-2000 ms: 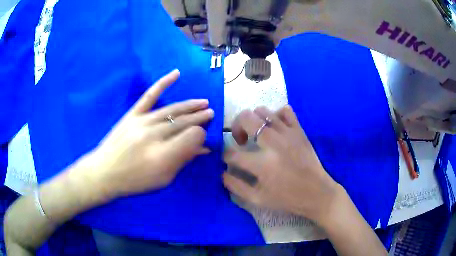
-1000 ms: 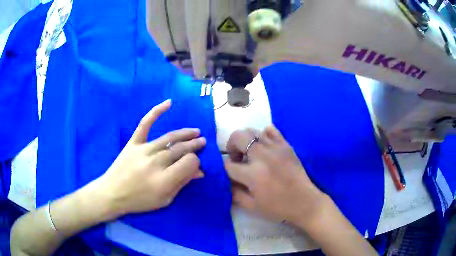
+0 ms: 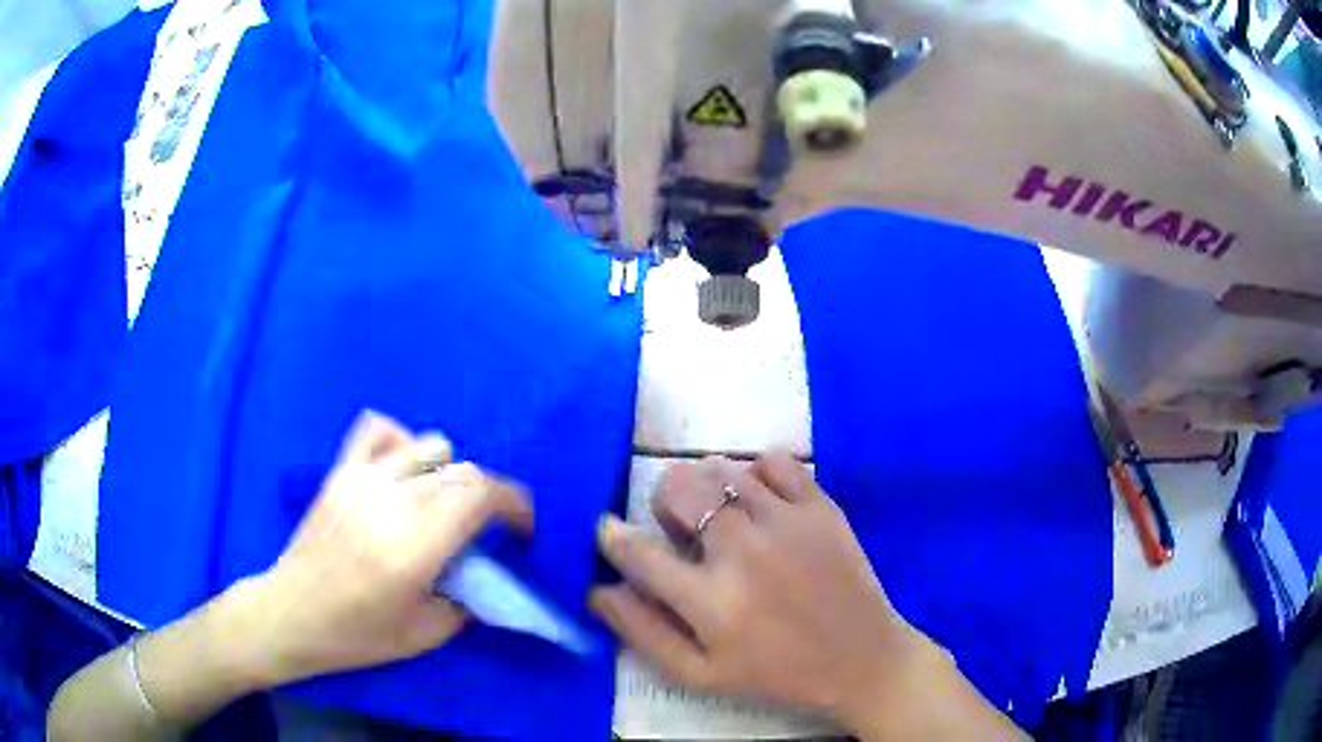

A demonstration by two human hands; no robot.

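A large blue panel (image 3: pixel 421 334) lies left of the needle, its right edge running straight down from the presser foot (image 3: pixel 622 276). My left hand (image 3: pixel 392 551) is over the panel's lower part, blurred, with its fingers bent around a pale whitish-blue folded piece of cloth (image 3: pixel 510 599). My right hand (image 3: pixel 754 580) is at the panel's right edge, fingers curled; its thumb and fingertips touch the edge, and whether they pinch it is unclear. The cream sewing machine (image 3: pixel 928 131) stands above.
Blue panels (image 3: pixel 942 435) lie right of the needle under the machine arm. An orange and dark slim tool (image 3: pixel 1142 507) lies by the machine base. More blue cloth (image 3: pixel 65 261) is at the far left. The grey ridged knob (image 3: pixel 728 302) sits beside the foot.
My left hand has moved down and left, and its flat fingers have bent around the pale piece. My right hand has moved slightly lower along the edge. The camera view has shifted.
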